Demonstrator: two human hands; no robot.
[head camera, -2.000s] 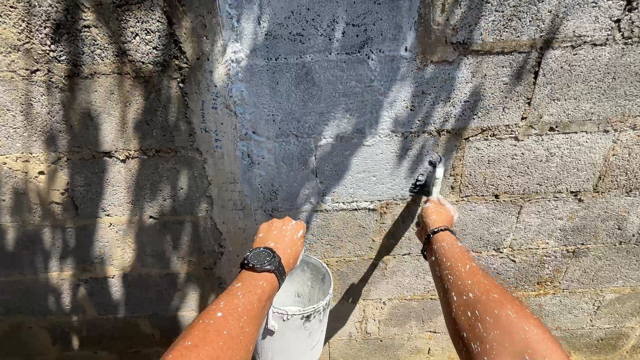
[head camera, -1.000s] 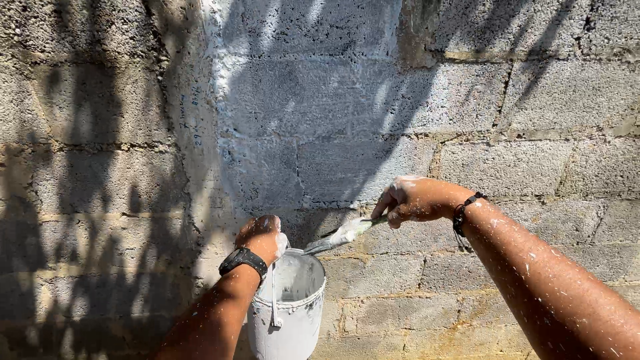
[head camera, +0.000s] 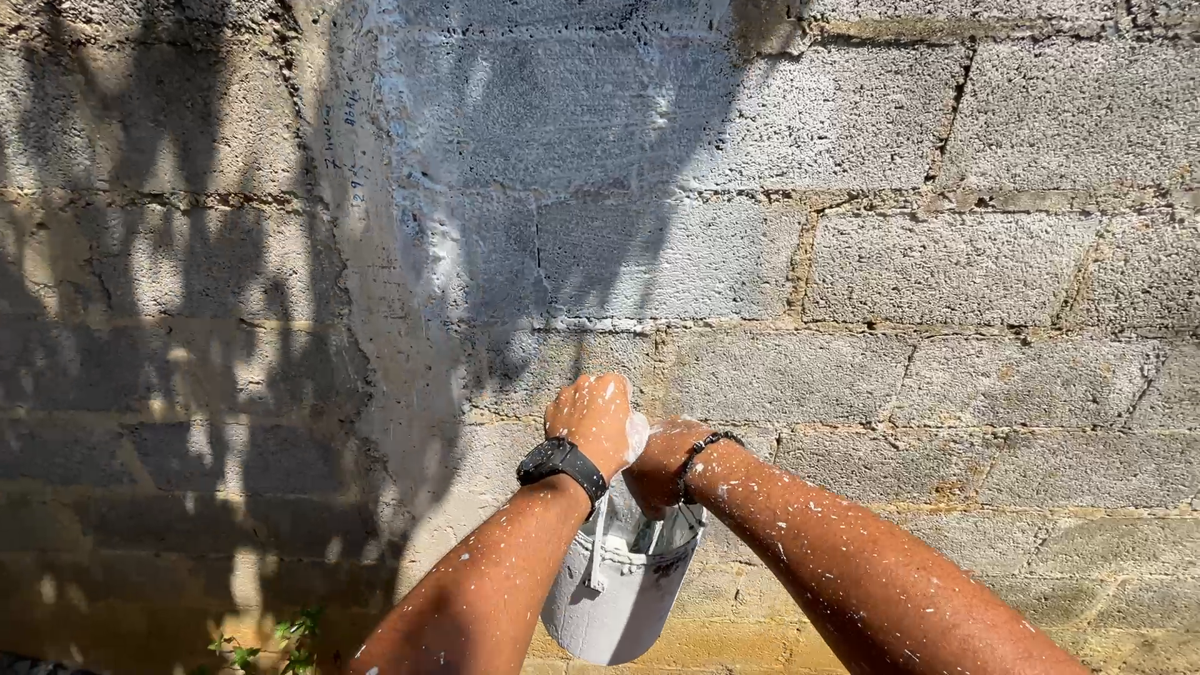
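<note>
My left hand (head camera: 592, 420), with a black watch (head camera: 561, 466) on its wrist, is closed above the left rim of a white plastic bucket (head camera: 614, 605), holding it up by what looks like its handle. My right hand (head camera: 667, 459) reaches down into the bucket's mouth, close beside the left one, with a dark bracelet (head camera: 703, 455) at the wrist. Its fingers and the brush are mostly hidden in the bucket. White paint spatters both forearms. Behind, a patch of the wall (head camera: 600, 122) carries a pale, whitish coat.
A rough concrete block wall (head camera: 947, 272) fills the view, with tree shadows across its left side. A smooth mortar strip (head camera: 361, 234) bearing handwriting runs down left of the coated patch. A small green plant (head camera: 272, 647) grows at the bottom left.
Two seconds ago my right hand held the brush against the wall; one second ago the brush was at the bucket's rim. Now that hand is down inside the bucket.
</note>
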